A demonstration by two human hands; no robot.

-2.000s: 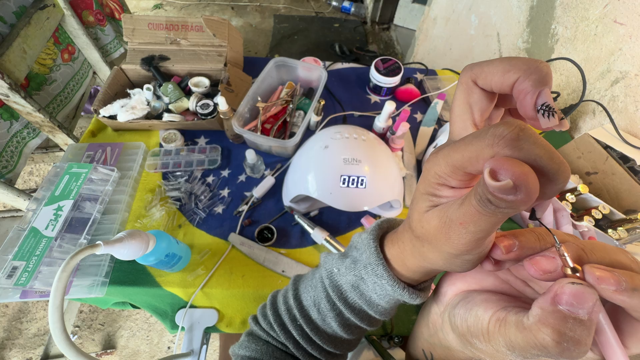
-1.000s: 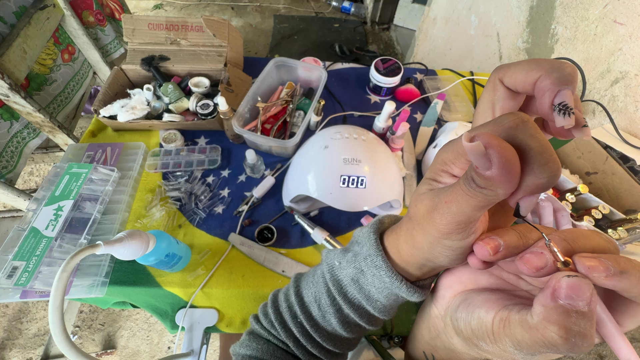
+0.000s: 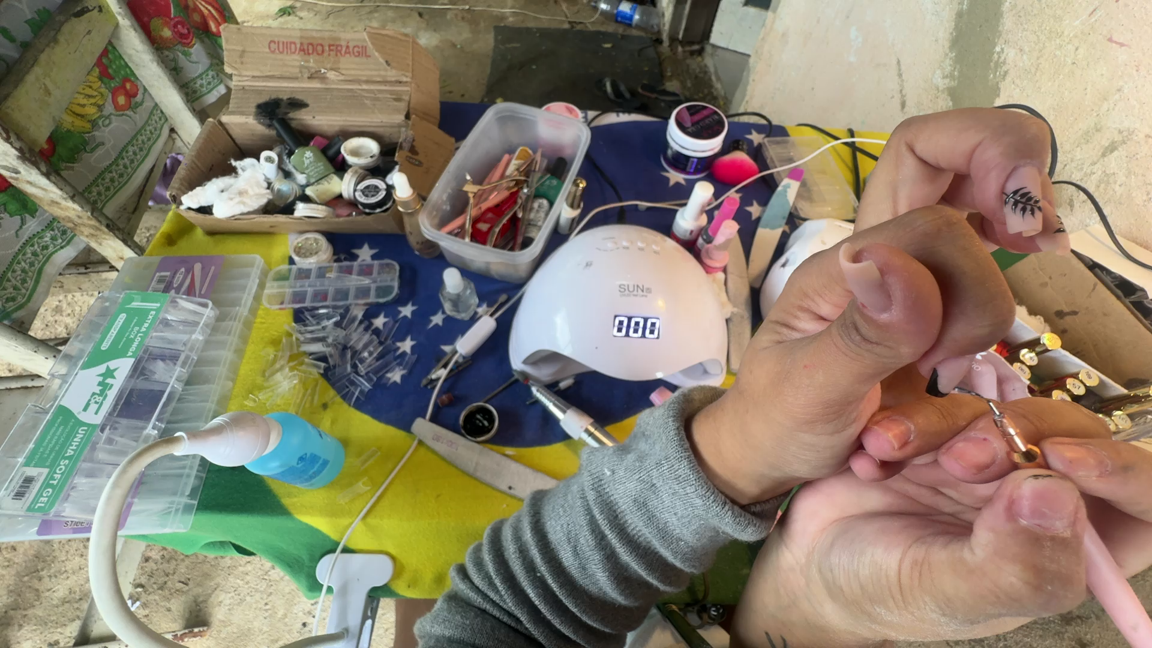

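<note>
Out of a grey sleeve comes my left hand (image 3: 819, 351), fingers bent and partly apart, holding nothing visible. Its long nails are pale pink; a nail (image 3: 1021, 200) at the upper right bears a black leaf design. Below it, my right hand (image 3: 954, 540) is turned palm up, with short nails. Between its thumb and fingers it grips a fine nail-art brush (image 3: 1012, 432) with a gold-coloured metal part and pink handle. The dark brush tip lies close to a left-hand nail, partly hidden by fingers. An open pot of black gel or paint (image 3: 479, 420) stands left of the sleeve.
A white nail lamp (image 3: 621, 306) showing zeros stands mid-table. Beyond are a plastic tub (image 3: 504, 261) of tools and a cardboard box (image 3: 315, 220) of bottles. Nail-tip cases (image 3: 225, 360), a blue bottle (image 3: 301, 450) and a lamp arm (image 3: 112, 540) occupy the left. Bottles (image 3: 1071, 382) stand at right.
The brush in my right hand has shifted slightly left and up. The bent fingers of my left hand have moved a little. The things on the table have not moved.
</note>
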